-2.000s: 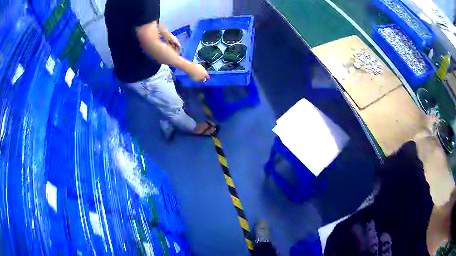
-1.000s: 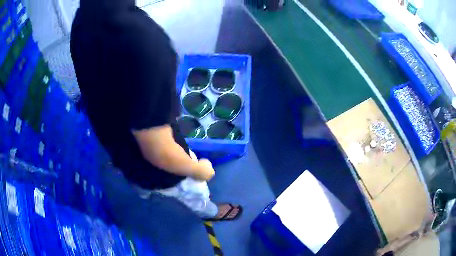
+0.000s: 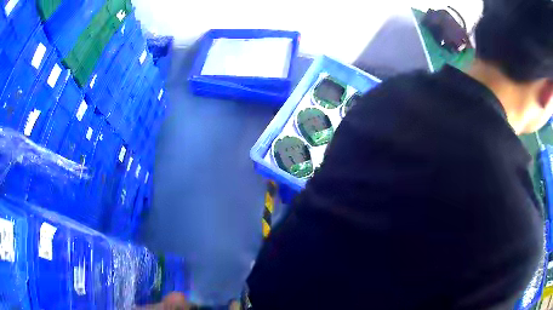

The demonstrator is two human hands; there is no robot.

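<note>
A blue crate [image 3: 265, 138] sits just ahead, turned at an angle, with green-and-dark rounded shells [image 3: 314, 126] on a white liner. A person's dark back hides its right part. A small, blurred, skin-coloured patch shows at the bottom edge, left of centre; it may be my left hand [image 3: 174, 300], but what it holds cannot be told. My right hand is not in view.
Blue crates with green layers and paper labels are stacked along the left [image 3: 103, 121]. Another blue crate [image 3: 242, 86] with a white liner lies behind. The person in black [image 3: 394, 206] fills the right. A green bench [image 3: 427, 39] and floor tape [image 3: 268, 209] show.
The person has moved from the left of the shell crate to the right, close in front of me. The crate now appears angled, and the white-lined crate behind has come into view.
</note>
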